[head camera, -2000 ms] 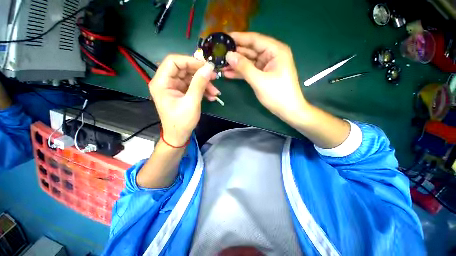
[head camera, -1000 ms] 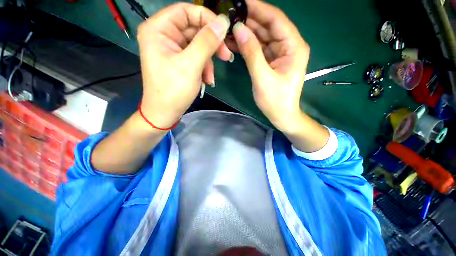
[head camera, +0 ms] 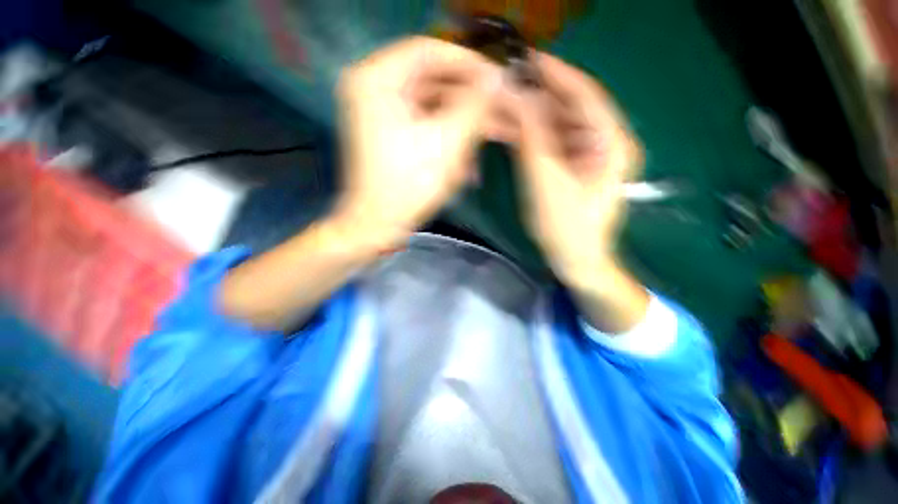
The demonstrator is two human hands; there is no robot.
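The frame is strongly blurred. A small dark round housing is held up near the top edge, above the green mat. My left hand has its fingertips at the housing's lower left side. My right hand grips its right side with thumb and fingers. The two hands' fingertips meet just below it. Blur hides the housing's details and any small part between the fingers.
An orange patch lies on the green mat behind the housing. A pale slim tool lies right of my right hand. An orange-red screwdriver lies at the right among clutter. A red-pink tray is at the left.
The camera view has shifted and blurred. Both hands and the housing now appear further right and a little lower than one second ago, still together.
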